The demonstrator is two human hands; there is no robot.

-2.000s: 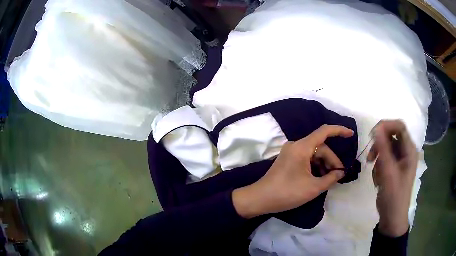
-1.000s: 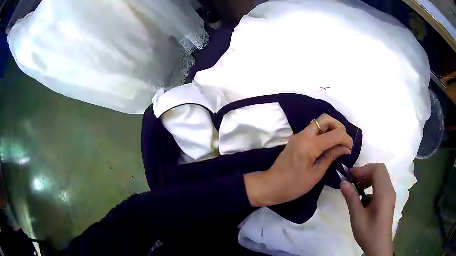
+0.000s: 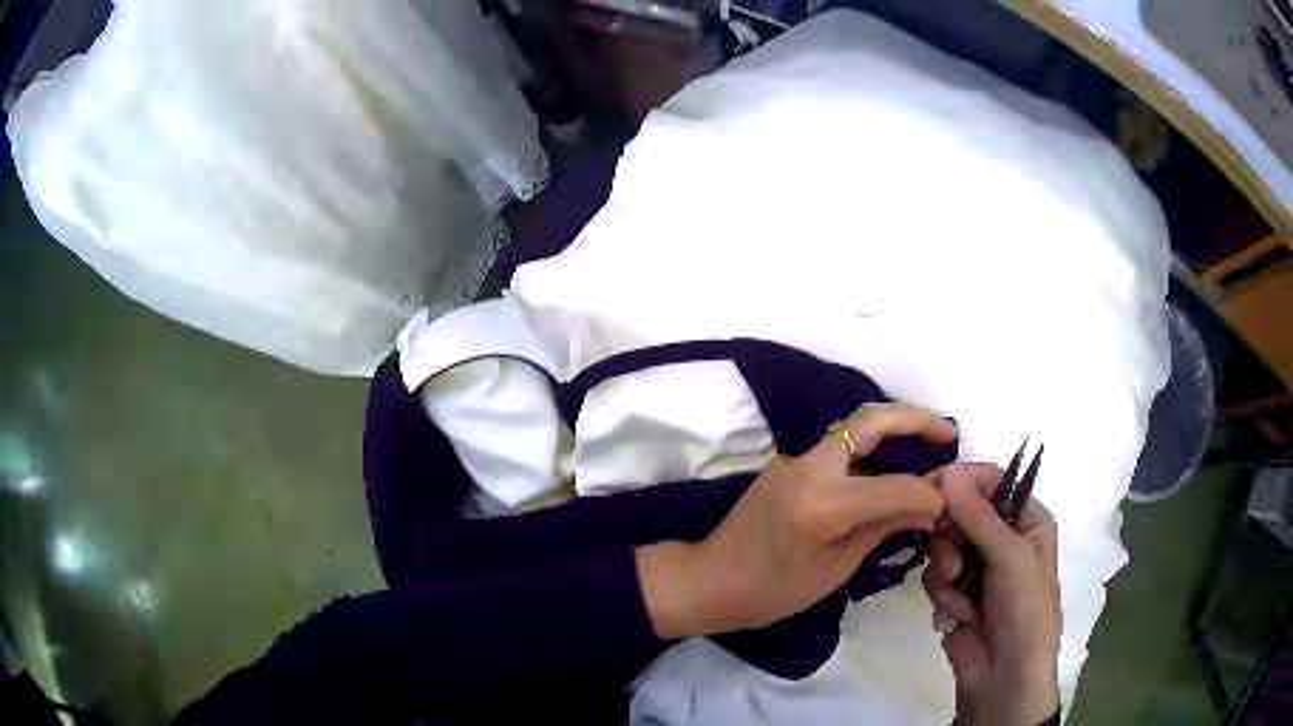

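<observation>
The dark purple garment [image 3: 610, 522] lies over white cloth [image 3: 908, 213], with its two white cups [image 3: 667, 426] facing up. My left hand [image 3: 808, 525], with a ring, pinches the garment's right end. My right hand [image 3: 1000, 582] meets the left fingertips at that edge. It holds small dark scissors [image 3: 1015, 489] between its fingers, with the two pointed blades sticking up and slightly apart. Needle and thread cannot be made out; the pinched spot is hidden by the fingertips.
A white lace-edged gown [image 3: 270, 170] hangs at the upper left. A wood-edged white table [image 3: 1177, 99] is at the upper right. A clear round container [image 3: 1180, 404] stands at the right. The green floor [image 3: 156, 468] shows at the left.
The right hand came down from the thread to the garment edge, and the scissors, pointed at the cloth one second ago, now point up. Both hands' fingertips have come together.
</observation>
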